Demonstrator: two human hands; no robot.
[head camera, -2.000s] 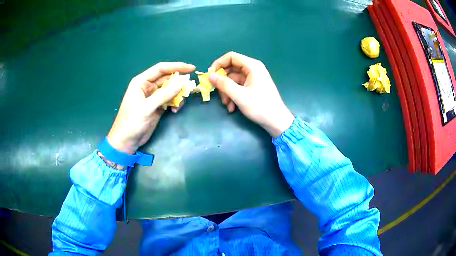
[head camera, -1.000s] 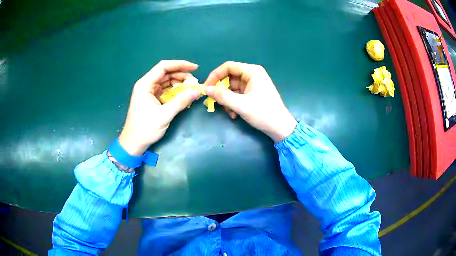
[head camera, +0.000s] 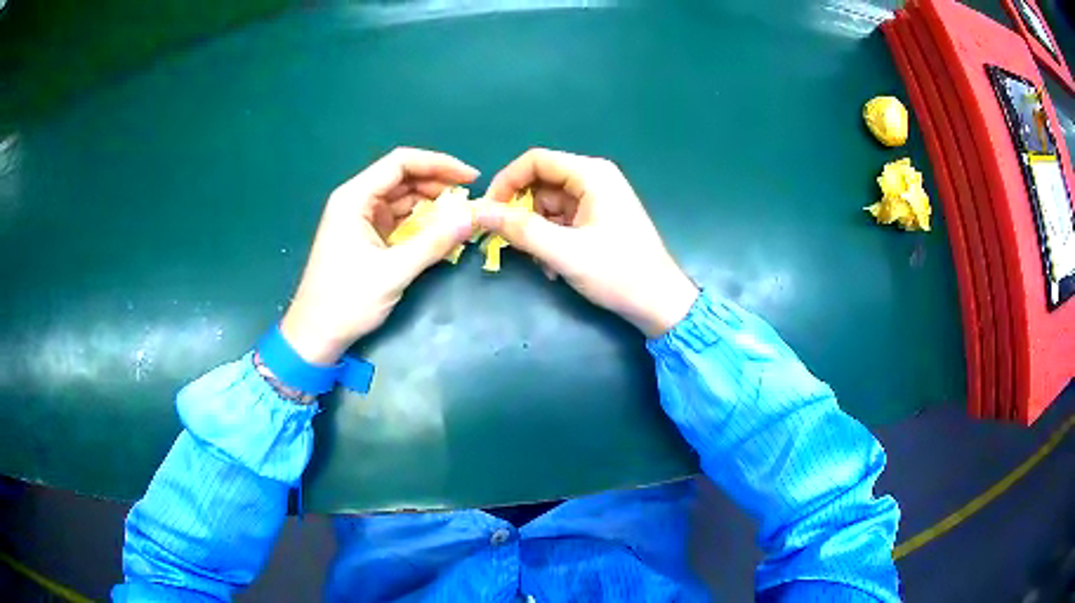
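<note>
My left hand (head camera: 383, 242) is shut on a crumpled bunch of yellow tape (head camera: 413, 222), partly hidden by the fingers and thumb. My right hand (head camera: 578, 230) is shut on yellow tape pieces (head camera: 494, 252), with a strip hanging below the fingertips. My two thumb tips meet over the green mat. The fingers hide where the two lots of tape come together. A blue wrist strap (head camera: 309, 365) is on my left wrist.
The green mat (head camera: 566, 401) covers the bench. At the right lie a smooth yellow tape ball (head camera: 886, 121) and a ragged tape lump (head camera: 902, 196). Beside them is a stack of red foam pads (head camera: 984, 295) with an opened tablet (head camera: 1046, 206) on top.
My hands have come together from slightly apart, and my thumbs now touch. Between the last two frames, my left hand has shifted slightly right.
</note>
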